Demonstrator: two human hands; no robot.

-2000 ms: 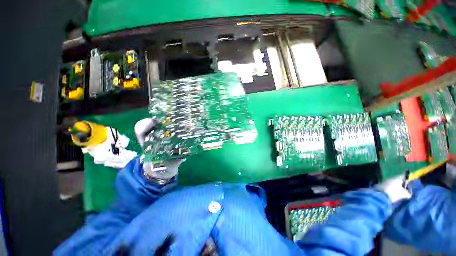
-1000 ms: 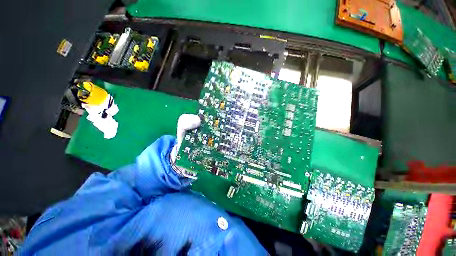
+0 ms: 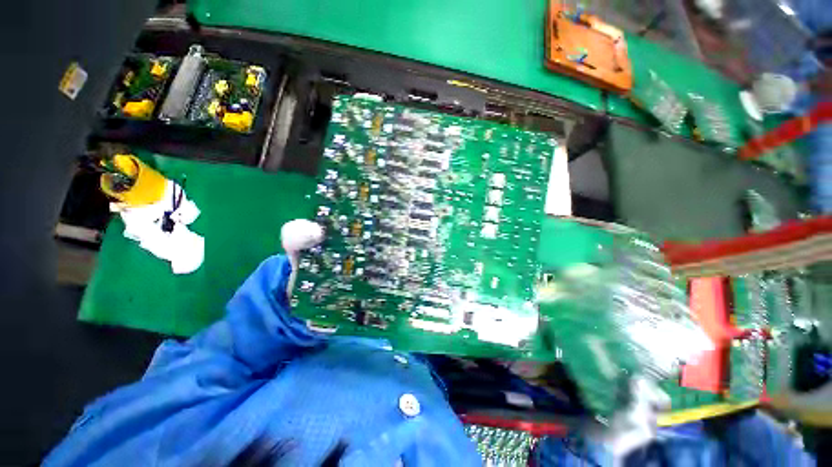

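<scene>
A large green circuit board (image 3: pixel 429 228) is held up in front of me, face with small parts and solder points towards me. My left hand (image 3: pixel 301 239), in a white glove, grips its left edge; the fingers behind it are hidden. At right, a blurred white glove (image 3: pixel 639 415), which appears to be my right hand, is at the lower end of a second, blurred green board (image 3: pixel 598 342). That board is tilted above the mat. The right fingers and any tool are too blurred to make out.
A black carrier (image 3: pixel 187 137) holds yellow-blocked boards and a ribbed heatsink. A yellow pot (image 3: pixel 137 181) and white cloth (image 3: pixel 169 237) are on the near mat's left. An orange fixture (image 3: pixel 588 50) is on the far mat. At right are a slanting red-edged bar (image 3: pixel 748 251), boards and a coworker's sleeve.
The view has shifted. The board in my left hand is held more level across the view. The right-hand glove has come into view, and the board beside it is now lifted and blurred.
</scene>
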